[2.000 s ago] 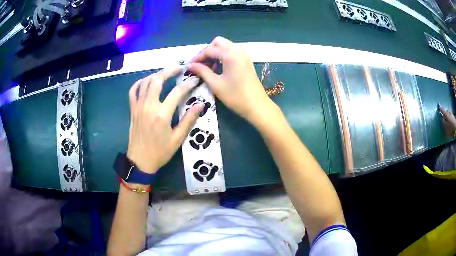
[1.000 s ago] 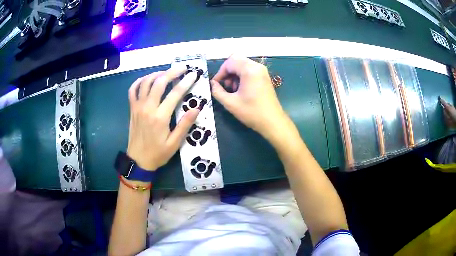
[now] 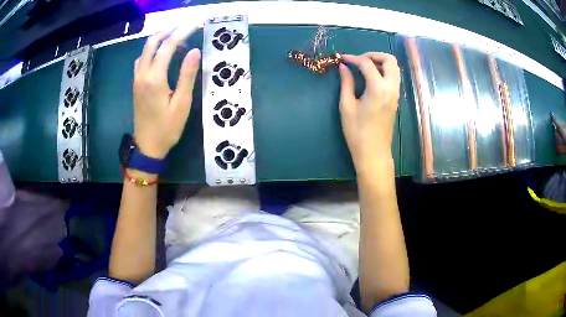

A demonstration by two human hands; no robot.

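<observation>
A long silver-white metal plate (image 3: 228, 93) with several round black fan-like cutouts lies upright in view on the green bench. My left hand (image 3: 164, 93) is just left of it, fingers apart, holding nothing and not touching it. Right of the plate lies a small clump of copper-coloured coils (image 3: 315, 63) with fine wire leads behind it. My right hand (image 3: 371, 86) is at the clump's right end, thumb and index finger pinched on its edge. How many pieces the fingertips hold cannot be told.
A similar metal plate (image 3: 73, 114) lies at far left. A clear plastic tray (image 3: 448, 111) with copper-orange strips lies at right. A green conveyor with a white edge strip (image 3: 298, 13) runs behind the bench. Another person's hand (image 3: 560, 133) shows at the far right edge.
My left hand has let go of the plate and moved left. My right hand has moved right, away from the plate, to the copper clump. The camera view has tilted down.
</observation>
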